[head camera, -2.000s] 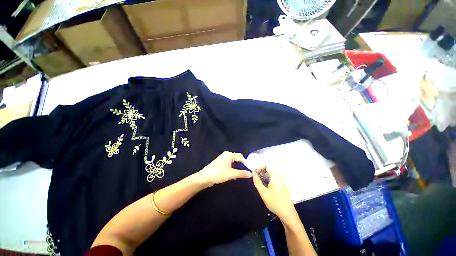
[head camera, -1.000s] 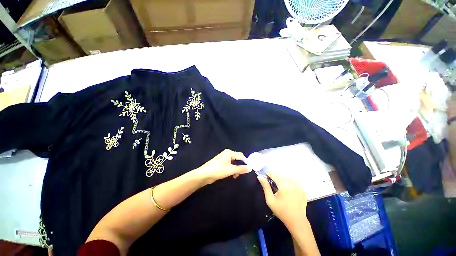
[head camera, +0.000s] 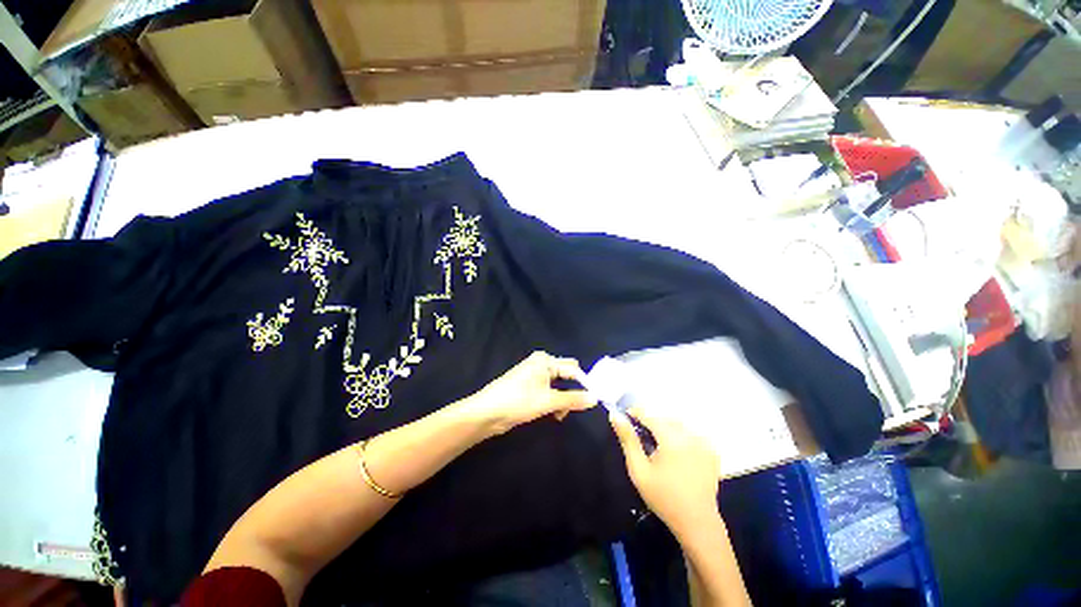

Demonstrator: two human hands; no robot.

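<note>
The black blouse lies spread face up, with gold neckline embroidery on its chest. My left hand pinches a small white care label at the blouse's right-hand side seam. My right hand is at the label's other side, thumb and finger close to it, with a small dark tool partly hidden in the fingers. The tool looks like thread snips; its blades cannot be made out.
A blue plastic crate with clear bags is below the table's near right edge. A fan, stacked cards and a red tray are at the right. Cartons stand behind the table. A clipboard is far left.
The white label now shows between my fingertips, where it was hardly visible two seconds ago. My right hand has turned and shifted slightly right. The view has shifted a little.
</note>
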